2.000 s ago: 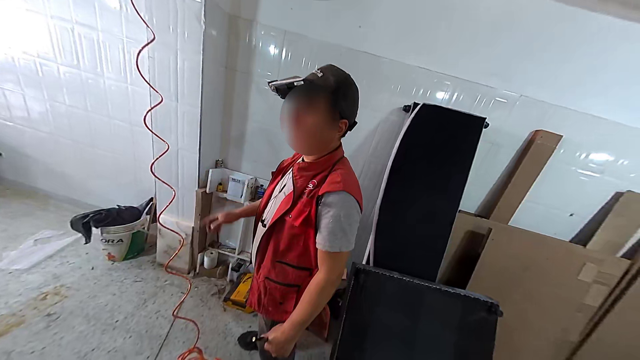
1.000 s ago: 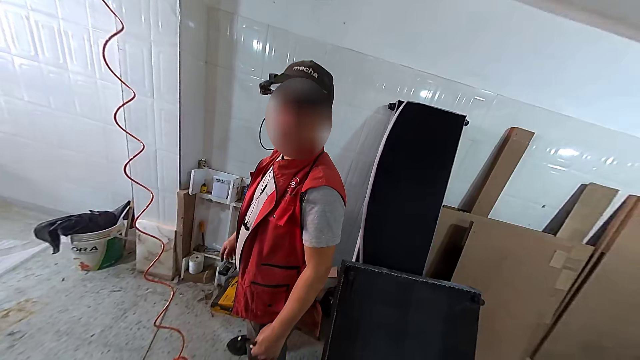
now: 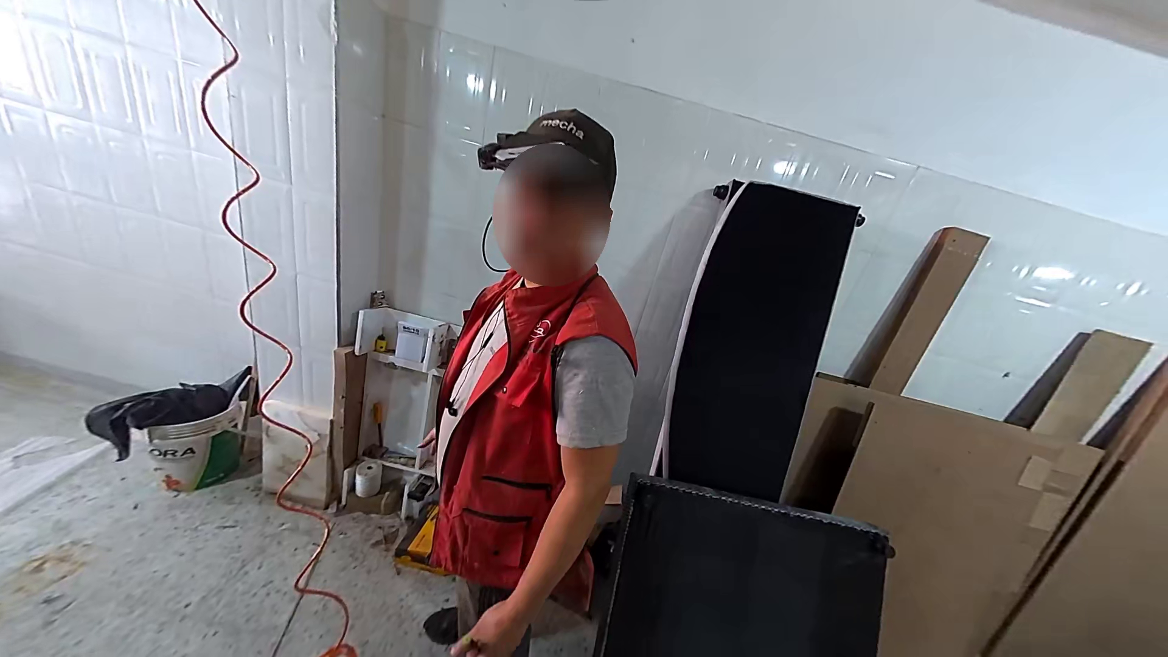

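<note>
Neither my left hand nor my right hand shows in the head view. In front of me stands a person in a red vest, grey short-sleeved shirt and dark cap, with a device fixed at the cap's brim. One of this person's hands hangs low at the bottom edge; whether it holds something is unclear. The other is mostly hidden behind the vest. A coiled red air hose hangs left of the person, down to the floor. Right of the person, a black upholstered panel leans on the tiled wall, behind a lower black stitched panel.
Brown boards lean against the wall at the right. A white bucket with dark cloth over it stands on the floor at the left. A small white shelf with tools, a paper roll and a box is behind the person.
The person's far arm, held out toward the shelf two seconds ago, has come down close to the body. The view has shifted slightly.
</note>
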